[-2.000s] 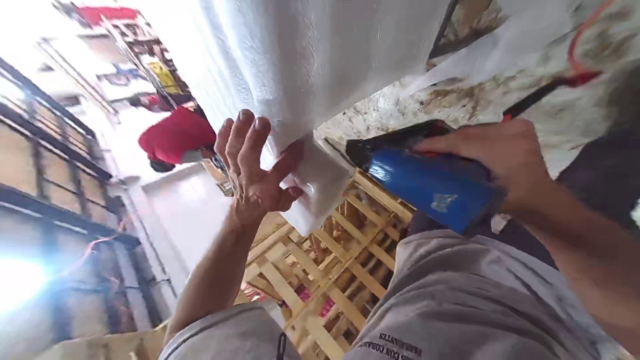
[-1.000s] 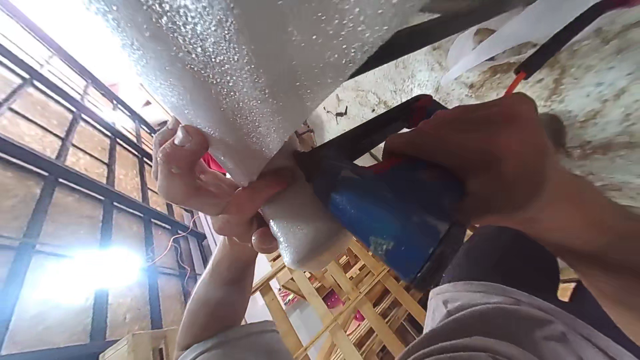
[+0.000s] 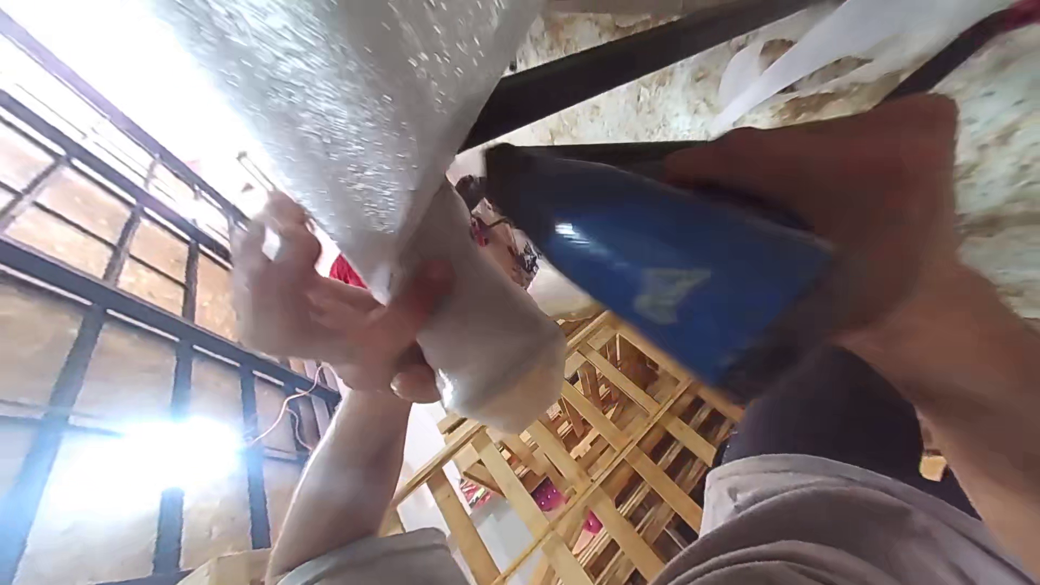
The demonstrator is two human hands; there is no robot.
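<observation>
White translucent foam sheeting [image 3: 341, 97] hangs from the top of the view, with its folded end [image 3: 496, 349] wrapped around something hidden. My left hand [image 3: 341, 309] grips the fold, thumb across its front and fingers behind. On the right, my right hand [image 3: 821, 203] is closed around the handle of a blue and black power tool [image 3: 666, 260], which looks like a staple gun. Its dark nose is beside the right edge of the folded sheeting; whether they touch is unclear. A dark bar [image 3: 634, 73] runs diagonally behind the sheeting.
Stacked wooden slatted frames [image 3: 601, 455] lie below. A dark metal grille [image 3: 97, 309] with a bright light stands at the left. A stained, pale surface [image 3: 999, 162] and a loose white strip [image 3: 780, 73] are at the upper right. Something red shows behind my left hand.
The tool's nose has moved from the fold's lower front to beside its upper right edge. My left hand keeps hold of the sheeting. The view has moved much closer to the work.
</observation>
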